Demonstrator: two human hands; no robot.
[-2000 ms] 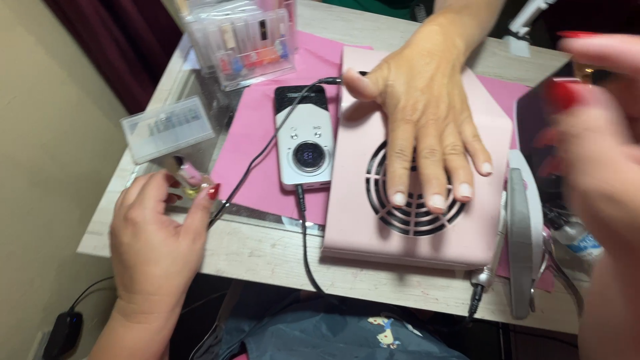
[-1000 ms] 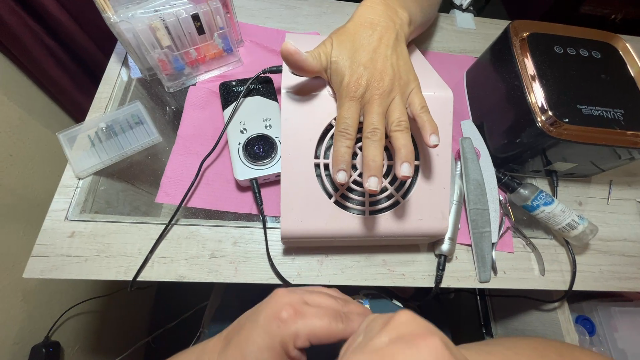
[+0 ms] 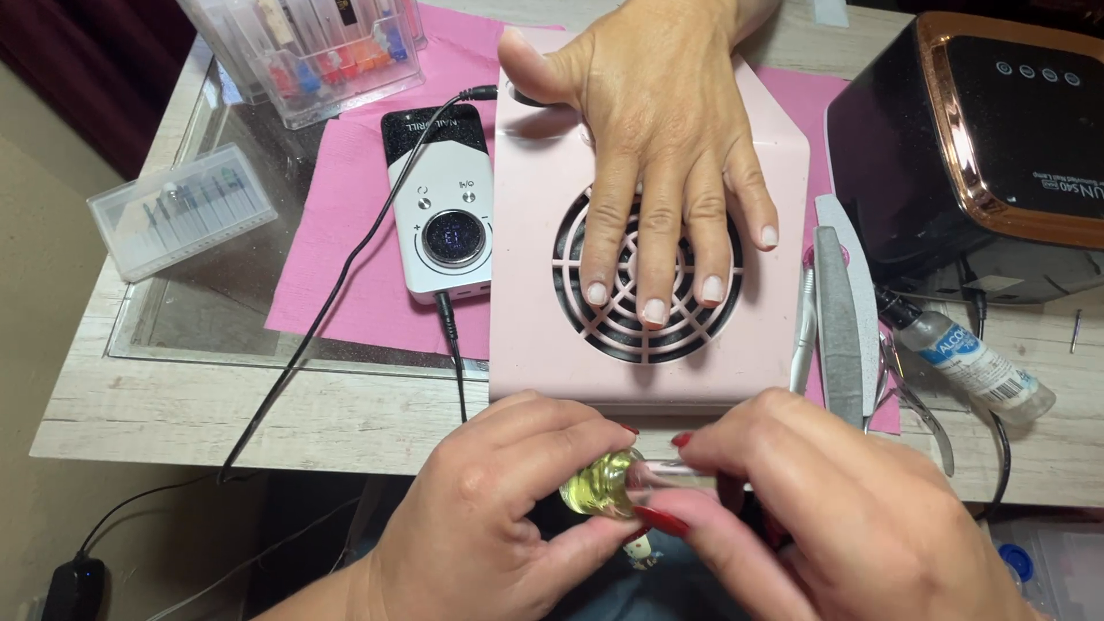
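Observation:
Low in the head view, my left hand [image 3: 509,509] grips a small glass bottle of yellow-green liquid [image 3: 601,487], tilted sideways. The fingers of my right hand [image 3: 828,509] are closed on the bottle's clear cap [image 3: 677,477]; whether cap and bottle are joined is hard to tell. Both hands are in front of the table edge. Beyond them, another person's hand [image 3: 664,164] lies palm down, fingers spread, over the round grille of a pink nail dust collector [image 3: 535,336].
Left of the collector lie a white nail drill control unit [image 3: 444,203], a clear case of drill bits [image 3: 183,211] and a clear organizer [image 3: 345,78]. To the right are nail files [image 3: 837,328], cuticle nippers [image 3: 918,414], an alcohol spray bottle [image 3: 983,366] and a black nail lamp [image 3: 914,164].
Two seconds ago my left hand was at the small bottle on the table's left side. Now the bottle is before the collector, held in my left hand, with my right hand on its cap.

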